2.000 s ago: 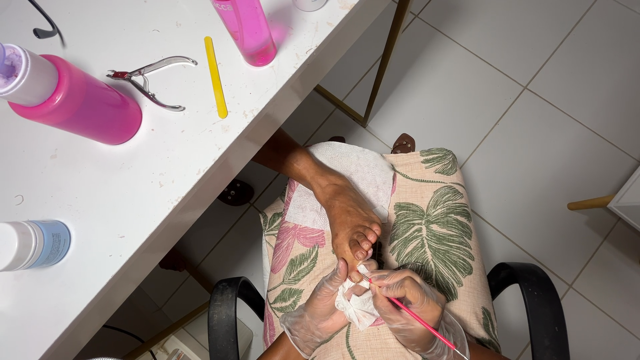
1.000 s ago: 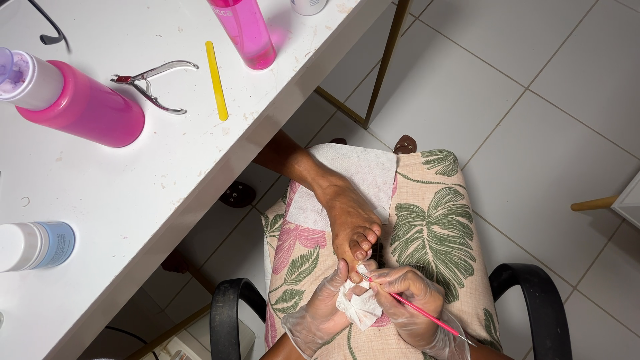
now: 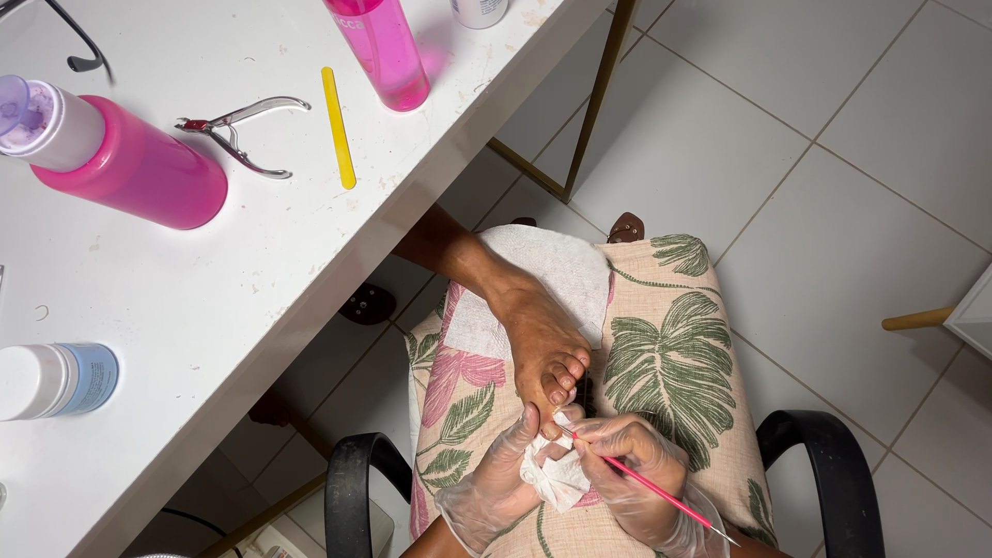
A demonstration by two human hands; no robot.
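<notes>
Another person's bare foot (image 3: 535, 325) rests on a white towel (image 3: 566, 271) laid over a leaf-patterned cushion (image 3: 666, 349). My left hand (image 3: 500, 473), in a clear glove, holds the front of the foot by the big toe (image 3: 551, 430), with a crumpled white tissue (image 3: 559, 477) against its fingers. My right hand (image 3: 635, 473), gloved too, grips a thin pink double-ended nail tool (image 3: 659, 492) with metal ends. One end of the tool meets the big toe's nail area; the exact contact is too small to tell. The other end points down to the right.
On the white table (image 3: 232, 302) lie cuticle nippers (image 3: 232, 136) and a yellow stick (image 3: 339, 128), beside a pink pump bottle (image 3: 139, 163), a pink clear bottle (image 3: 384, 54) and a blue-white jar (image 3: 58, 380). Black armrests (image 3: 821, 465) flank the cushion. A metal table leg (image 3: 597, 101) stands beyond.
</notes>
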